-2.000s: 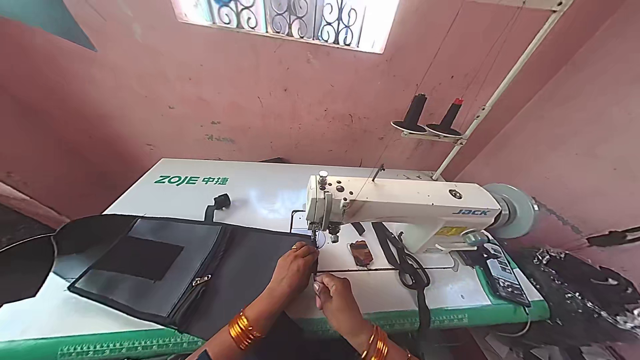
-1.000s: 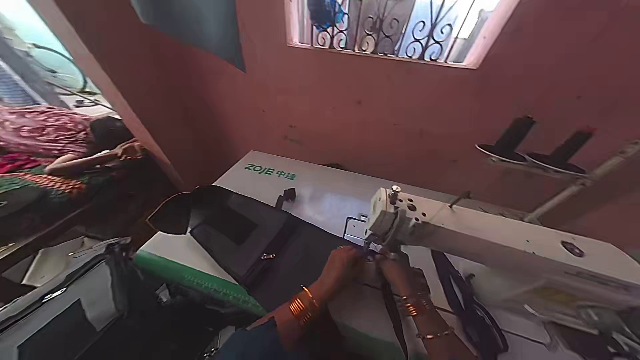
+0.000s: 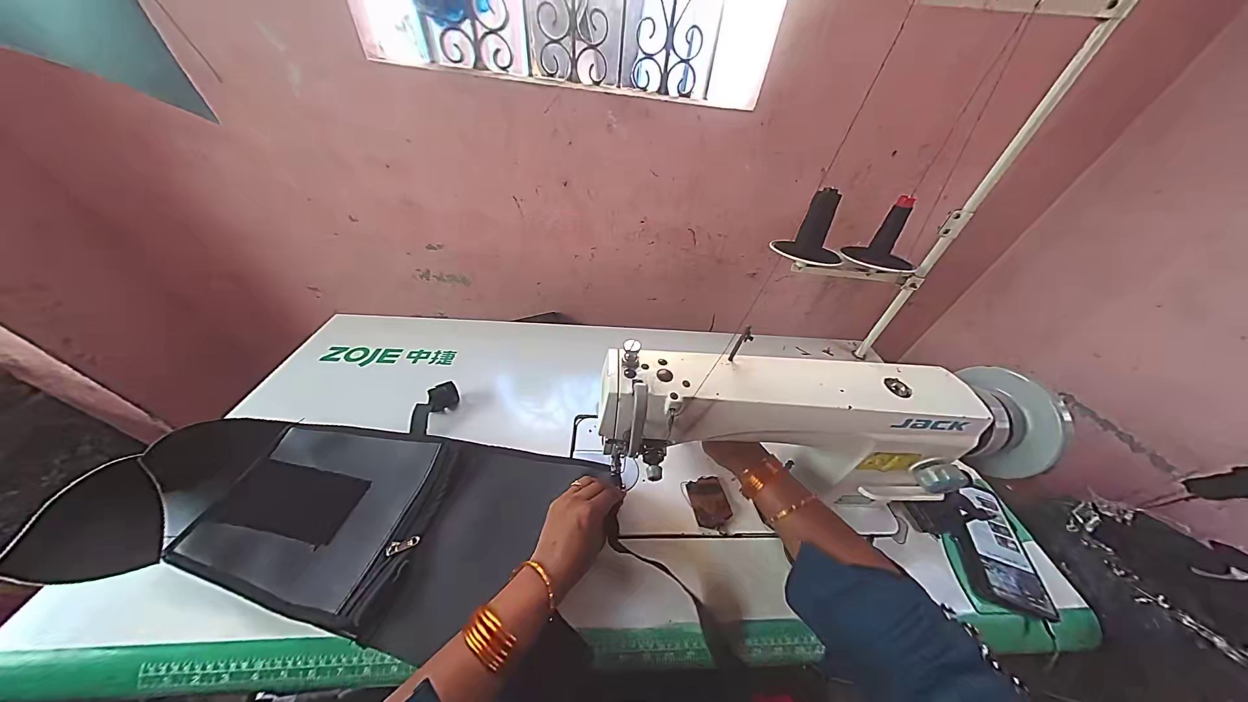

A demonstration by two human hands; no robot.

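Observation:
A white Jack sewing machine (image 3: 799,390) stands on the table. My left hand (image 3: 582,517) grips the edge of a dark grey fabric bag panel (image 3: 478,526) just below the needle area, its fingers closed on the cloth. The panel lies flat to the left, with a zipper pull (image 3: 402,546) and a black patch on it. A narrow black strip (image 3: 673,575) hangs from the work toward the table's front edge. My right hand (image 3: 738,454) reaches behind the machine's head, under the arm; its fingers are hidden. A small brown item (image 3: 709,503) lies by that forearm.
Two black thread cones (image 3: 817,226) sit on a stand at the back right. A phone (image 3: 1004,556) lies at the right end of the white table (image 3: 526,366). A black clip-like piece (image 3: 443,396) lies behind the panel. A chain (image 3: 1150,595) is at the far right.
My right hand has left the strip in front of the needle and gone under the machine's arm. My left hand remains at the panel edge. The view swung aside and back.

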